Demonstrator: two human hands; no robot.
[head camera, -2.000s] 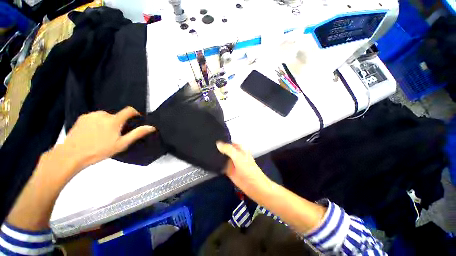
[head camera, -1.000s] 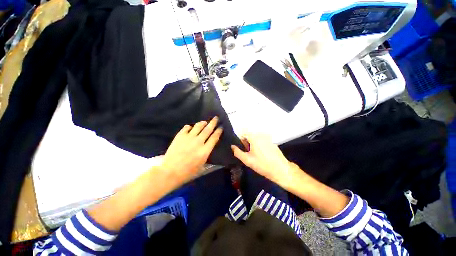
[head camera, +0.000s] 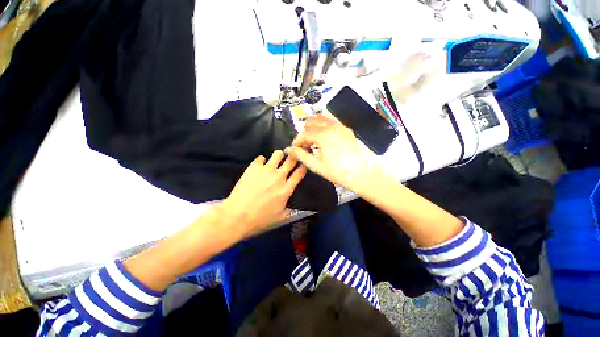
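Observation:
A black garment (head camera: 151, 131) lies spread over the left of the white table, its end under the presser foot (head camera: 284, 105) of the sewing machine (head camera: 388, 49). My left hand (head camera: 263, 191) lies flat on the garment with fingers spread, just in front of the foot. My right hand (head camera: 332, 148) is at the garment's right edge close to the foot, fingertips pinching that edge and meeting the left fingertips. The exact grip is partly hidden by the fingers.
A smartphone (head camera: 362, 120) lies right of the needle, with thin pens (head camera: 388, 108) beside it. Black straps (head camera: 413, 145) cross the table's front edge. A black garment pile (head camera: 454, 210) is below right. Blue crates (head camera: 526, 118) stand at the right.
Since the earliest frame the garment end was laid flat under the foot and my left hand moved right onto it. In the last second my right hand moved up nearer the needle.

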